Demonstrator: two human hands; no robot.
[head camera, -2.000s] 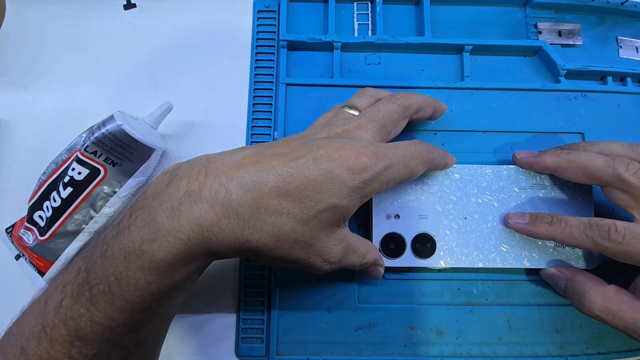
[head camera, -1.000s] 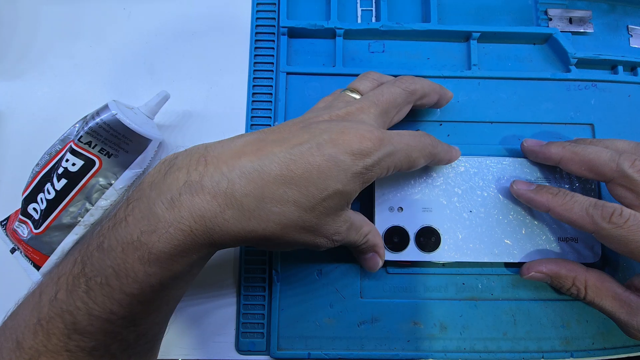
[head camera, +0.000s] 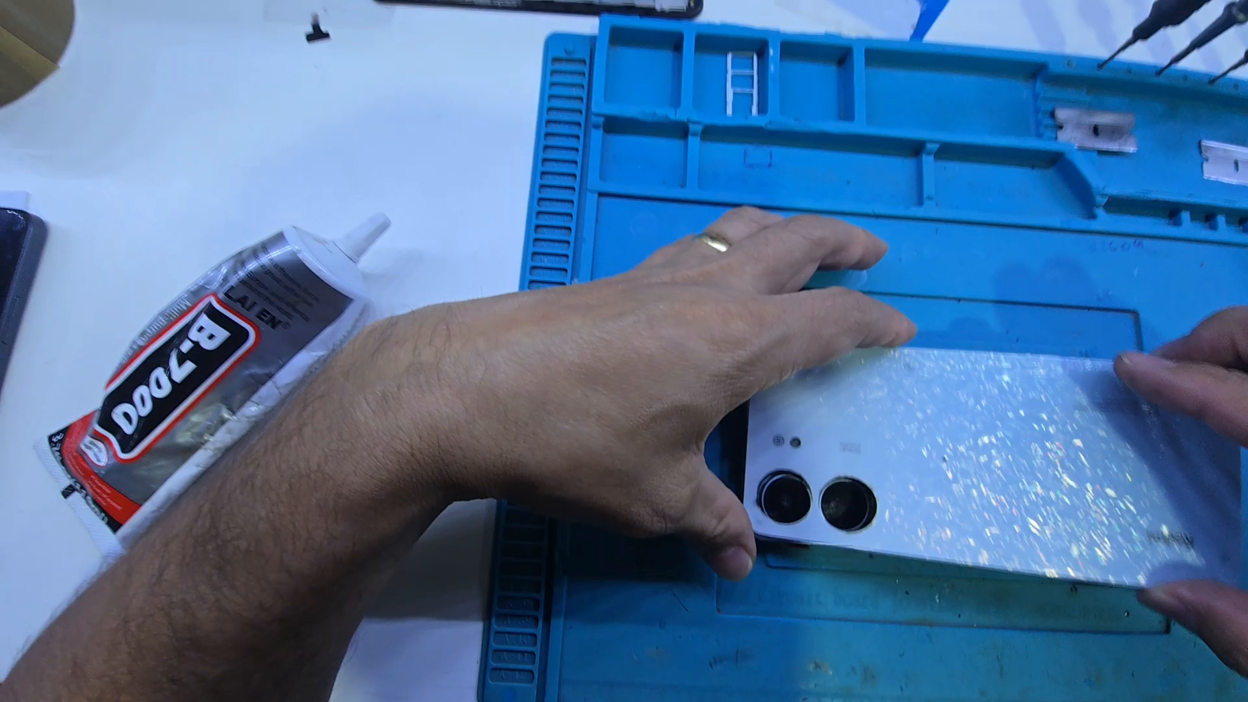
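Note:
A smartphone's pearly white back cover (head camera: 975, 458) lies over the blue mat, its two camera rings at the left end. My left hand (head camera: 624, 390) spans that camera end, index fingertip on the far edge and thumb at the near corner; a gold ring is on one finger. At the other end my right hand (head camera: 1204, 468), partly out of view, grips the cover between fingers on the far edge and thumb on the near edge. A dark gap shows at the cover's left edge. What lies beneath is mostly hidden.
Left of the mat, a B-7000 glue tube (head camera: 214, 380) rests beside my forearm. The blue silicone repair mat (head camera: 643, 653) has compartments at its far side, holding metal blades (head camera: 1097, 130) and a small white frame (head camera: 742, 84). Thin-tipped tools (head camera: 1155, 29) are at the upper right.
My right fingers have moved off the middle of the cover to its edges at the right end. My left hand stays around the camera end.

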